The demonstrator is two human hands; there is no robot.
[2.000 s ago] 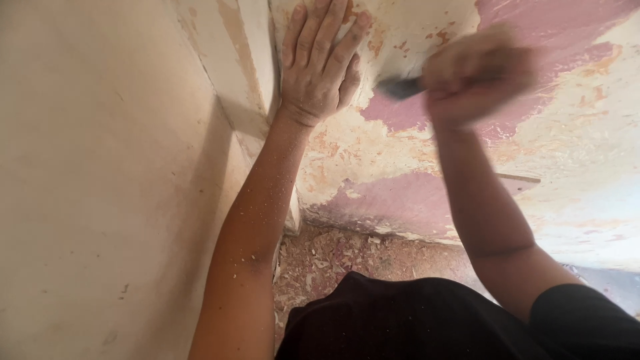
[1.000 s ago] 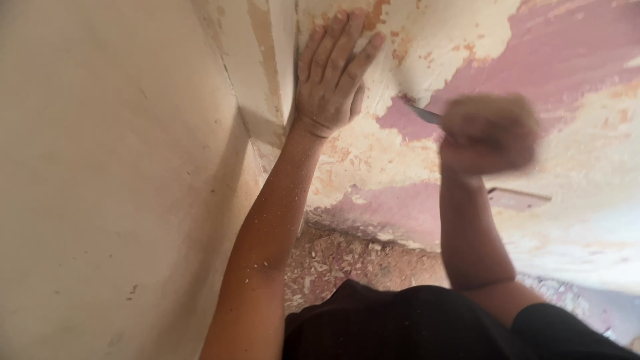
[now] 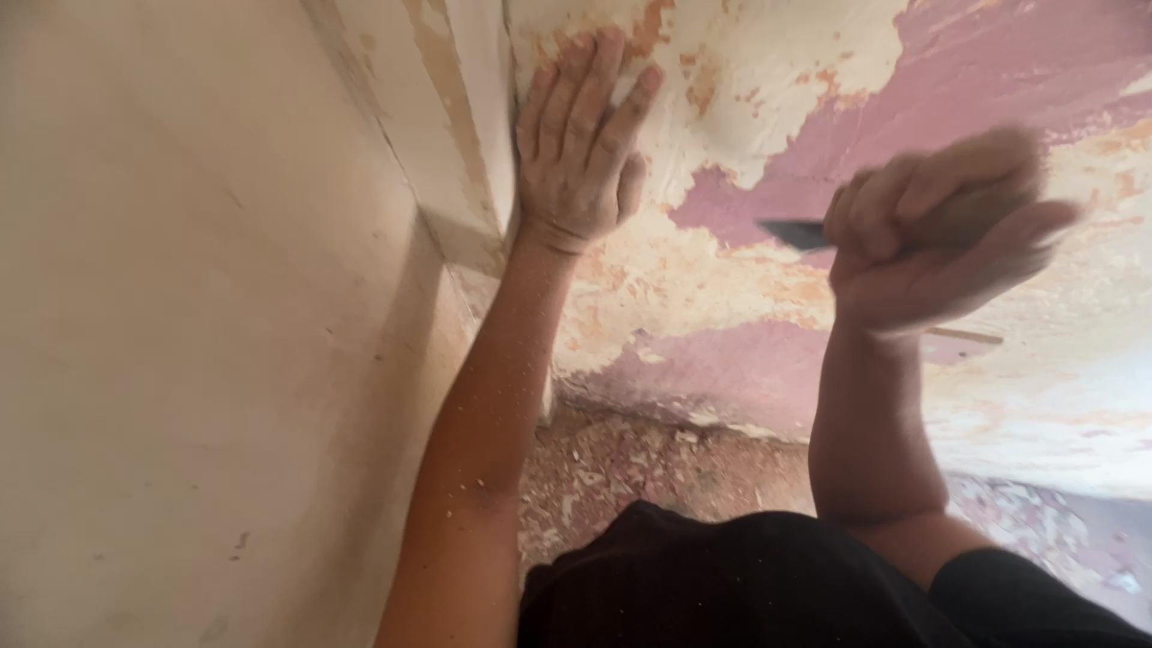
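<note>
My left hand (image 3: pixel 585 148) lies flat against the wall with peeling paint (image 3: pixel 747 99), its fingers slightly apart and nothing in it. To the right, my right hand (image 3: pixel 945 225) is closed around the handle of a scraper or knife (image 3: pixel 792 234); motion blurs the hand, and the handle is mostly covered by the fingers. The tool's dark blade points left, in front of a bare purple patch (image 3: pixel 846 171). Whether the blade touches the wall cannot be told. Cream and orange remnants of coating surround the purple areas.
A plain beige wall (image 3: pixel 198 315) stands close on the left, with a narrow projecting trim or corner (image 3: pixel 468 117) beside my left hand. Paint flakes cover the floor (image 3: pixel 648 477) below. A slim recess or strip (image 3: pixel 967 336) shows on the wall behind my right wrist.
My right hand has moved about with the tool, whose blade is now farther from my left hand than one second ago. My left hand stays flat on the wall.
</note>
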